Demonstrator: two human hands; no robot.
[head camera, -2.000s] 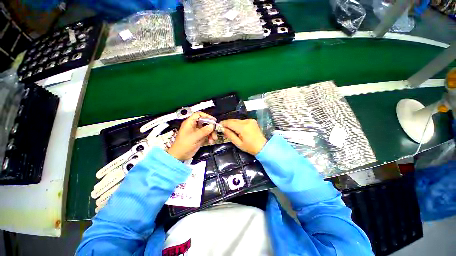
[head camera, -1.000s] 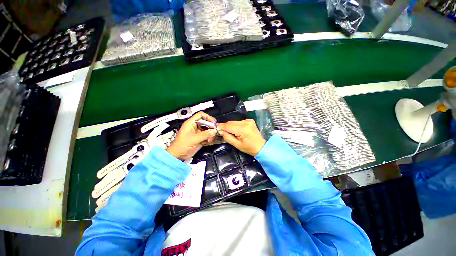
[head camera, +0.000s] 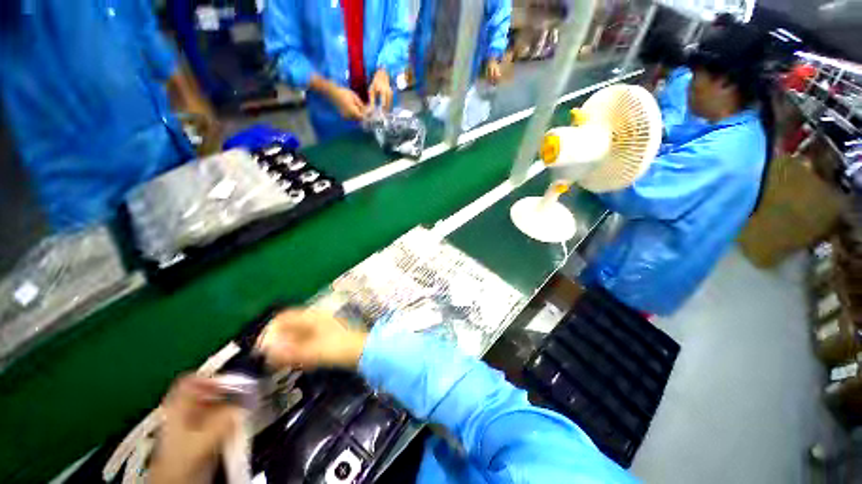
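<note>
My left hand (head camera: 194, 425), blurred, holds a small watch (head camera: 236, 383) with a silvery-white part at the fingertips; a pale strap hangs below it. My right hand (head camera: 307, 338) is apart from it, up and to the right, also blurred; I cannot tell whether its fingers hold anything. Under the hands is the black component tray (head camera: 326, 416), cut off by the bottom edge. A watch head (head camera: 342, 467) sits in one pocket. Pale strapped watches (head camera: 132, 444) lie at the left, partly hidden by my left hand.
A bag of straps (head camera: 425, 284) lies right of the tray. Beyond the green belt (head camera: 331, 222) are another strap bag (head camera: 203, 194) on a black tray and people in blue smocks. A white fan (head camera: 605, 142) stands at right near a seated person (head camera: 704, 180). Black trays (head camera: 605, 364) are low right.
The view has swung right and up, bringing the fan and other people into sight. My hands, together at the fingertips before, are now apart.
</note>
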